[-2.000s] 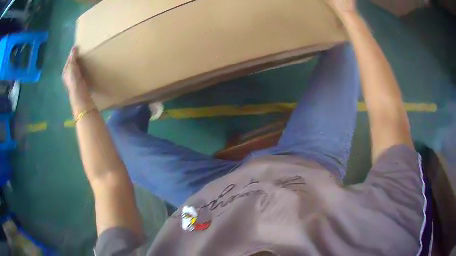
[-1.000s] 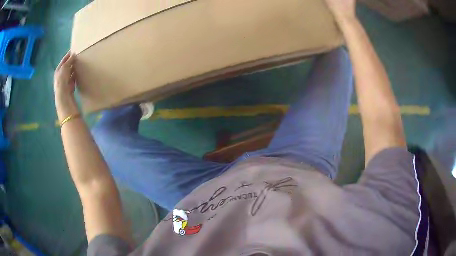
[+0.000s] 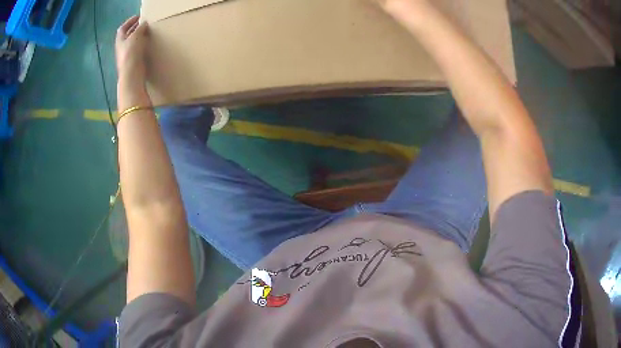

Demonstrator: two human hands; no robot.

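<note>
A large plain brown carton [image 3: 306,51] lies across the knees at the top of the view, its upper part cut off by the edge. A seam or flap edge runs along its upper left. My left hand [image 3: 129,49] grips the carton's left end, fingers at its upper left corner. My right hand [image 3: 400,5] is over the top of the carton, right of centre. The picture's edge cuts off its fingers, so its hold is hidden. Both hands are bare.
A reddish-brown low stool [image 3: 347,196] is between the legs. A blue plastic stool [image 3: 42,22] stands at the upper left. Another brown carton [image 3: 572,30] lies at the upper right. A thin dark cable [image 3: 99,68] hangs left of my left arm. A yellow line crosses the green floor.
My right hand has moved from the carton's right end leftward over its top. The carton's right end now shows. My left hand still holds the left end, and the carton appears higher and more level.
</note>
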